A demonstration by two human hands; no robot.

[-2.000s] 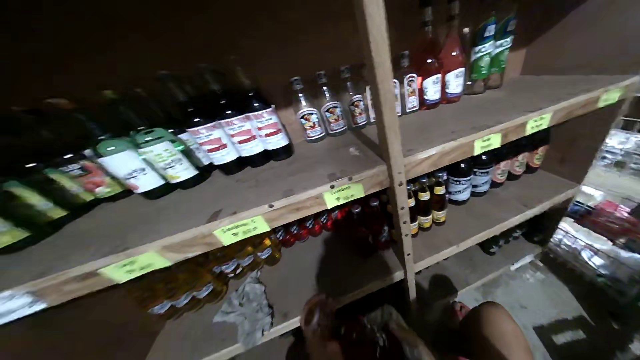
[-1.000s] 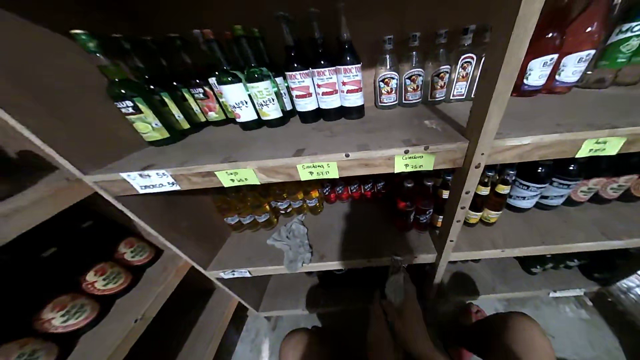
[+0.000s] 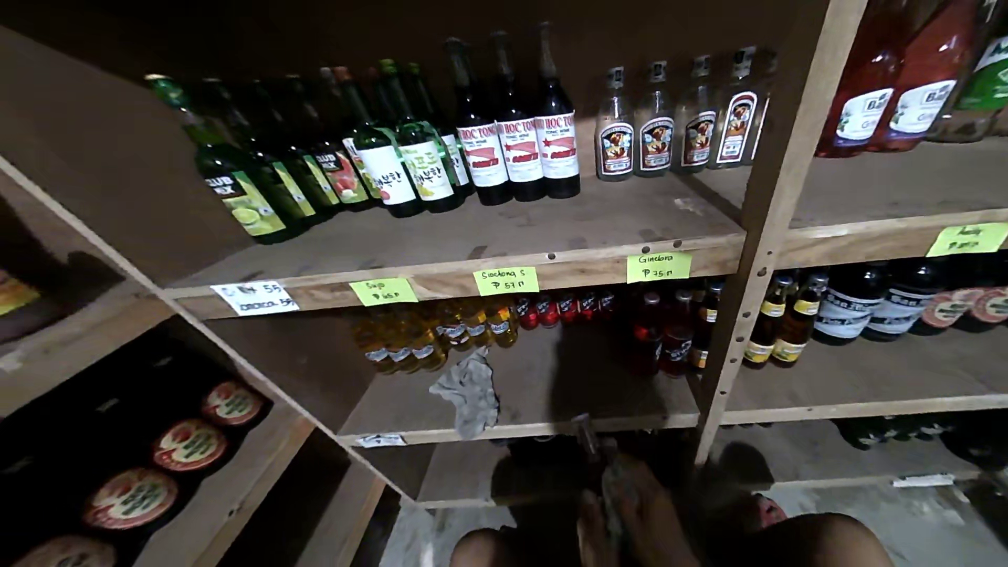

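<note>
At the bottom centre, dim and partly blurred, my right hand (image 3: 642, 508) is closed around what looks like a clear glass bottle (image 3: 584, 435), whose neck points up toward the lower shelf. My left hand (image 3: 592, 524) is close against its left side; shadow hides its fingers, so its grip cannot be told. A crumpled grey cloth (image 3: 471, 394) lies on the lower shelf and hangs over its front edge. Behind the cloth stand amber bottles (image 3: 409, 350), with small red-labelled bottles (image 3: 567, 309) to their right. Dark red bottles (image 3: 661, 339) stand by the upright post.
Green bottles (image 3: 252, 201), dark tonic wine bottles (image 3: 520, 153) and clear flat bottles (image 3: 655, 142) line the upper shelf. A wooden post (image 3: 756, 268) divides the shelving. Round-labelled dark bottles (image 3: 189, 445) fill the left rack. My bent knees (image 3: 827, 539) are near the concrete floor.
The view has swung left, bringing the left rack into sight. Both hands stay low in front of the shelf, with the bottle neck pointing up. The cloth lies on the same shelf.
</note>
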